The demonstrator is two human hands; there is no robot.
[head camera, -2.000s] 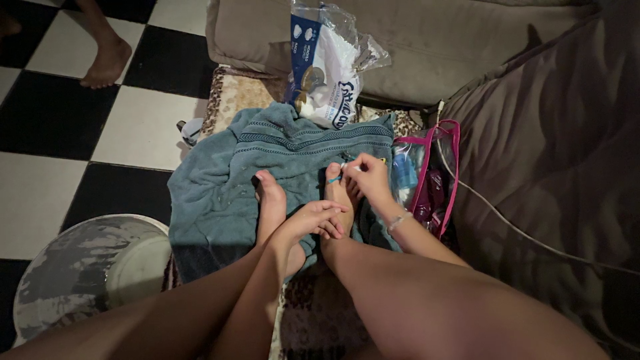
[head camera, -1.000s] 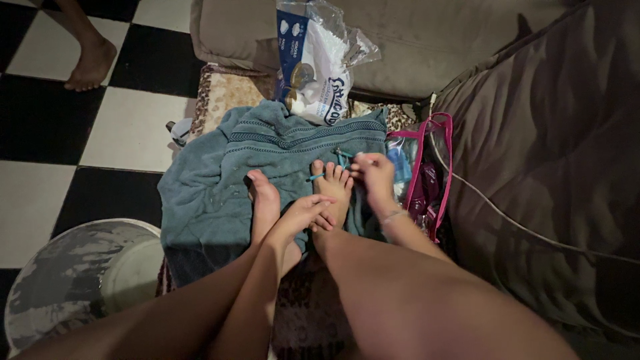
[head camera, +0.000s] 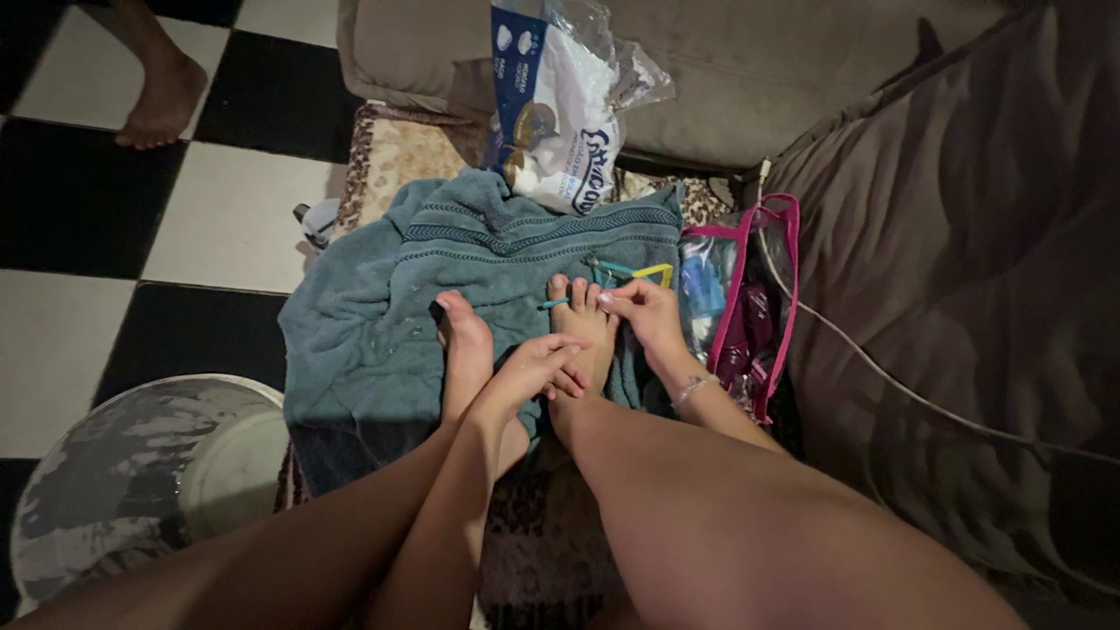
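Note:
My right foot (head camera: 584, 337) and left foot (head camera: 468, 341) rest on a teal towel (head camera: 367, 324). My left hand (head camera: 541, 369) lies across the top of the right foot, fingers slightly apart. My right hand (head camera: 646, 311) is at the smaller toes of that foot, thumb and fingertips close together; whether anything is between them cannot be told. A thin blue strip (head camera: 554, 304) sits by the big toe, between it and the second toe. Just beyond the toes lie a blue tool (head camera: 610, 267), its type unclear, and a yellow angular piece (head camera: 656, 273).
An open plastic bag of cotton balls (head camera: 560, 122) stands behind the towel. A clear pouch with pink trim (head camera: 744, 302) holds bottles at right, beside a sofa (head camera: 910, 289) and a white cable (head camera: 875, 359). A bucket (head camera: 131, 472) is at lower left; another person's foot (head camera: 166, 101) is on the checkered floor.
My right hand has drawn back from the big toe to the smaller toes, with the blue and yellow items showing more. My left hand stays on the foot.

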